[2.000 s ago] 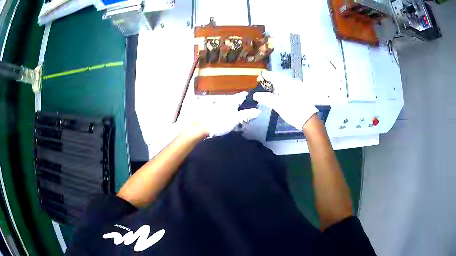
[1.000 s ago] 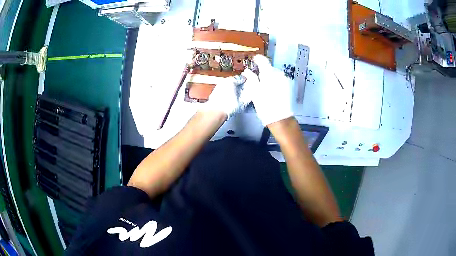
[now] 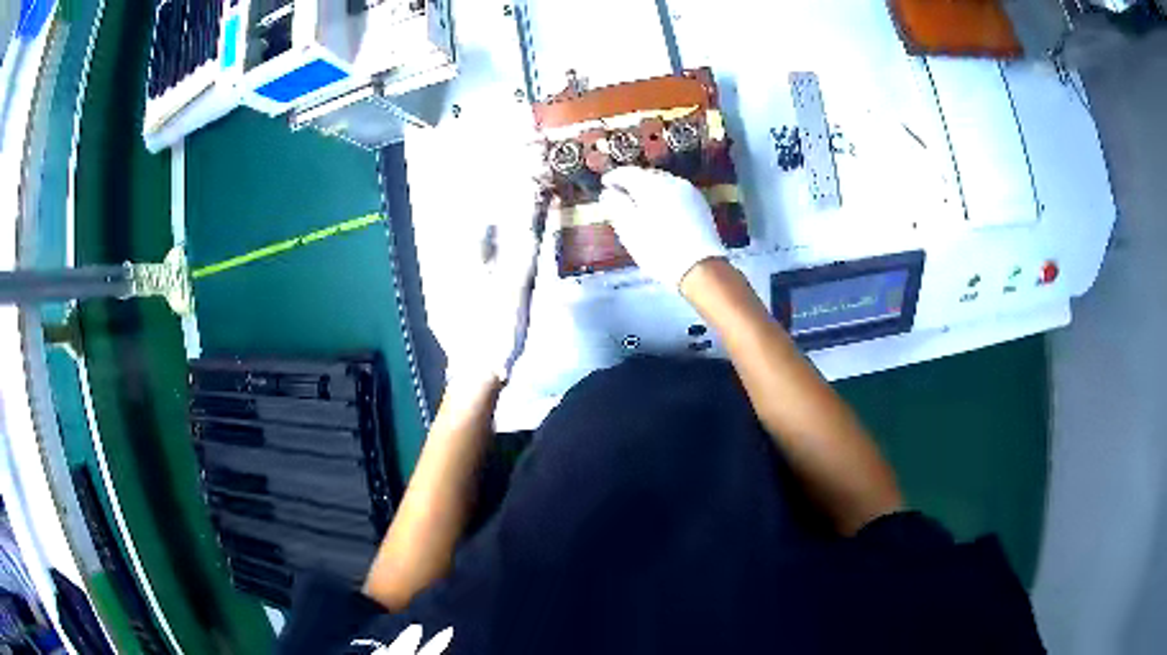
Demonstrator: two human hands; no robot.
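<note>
The orange-brown fixture (image 3: 595, 246) lies on the white machine top. Three units with round metal ends sit in a row in it; the middle one (image 3: 625, 147) is just above my right hand. My right hand (image 3: 659, 220), in a white glove, has its fingertips at the fixture's front below the middle unit; whether they grip anything is hidden. My left hand (image 3: 484, 301), in a white glove, is over the white top left of the fixture. A dark red bar (image 3: 530, 275) runs along its right side; its grip on the bar is unclear.
A touchscreen (image 3: 847, 299) and a red button (image 3: 1049, 271) are on the machine front. A holed metal plate (image 3: 814, 141) and small dark screws (image 3: 787, 147) lie right of the fixture. A black slotted tray (image 3: 288, 473) lies on the green belt at left. Another orange fixture (image 3: 960, 26) is upper right.
My left hand has moved left from the fixture's front to the dark red bar. My right hand has moved from the right unit to below the middle one. The camera view has shifted.
</note>
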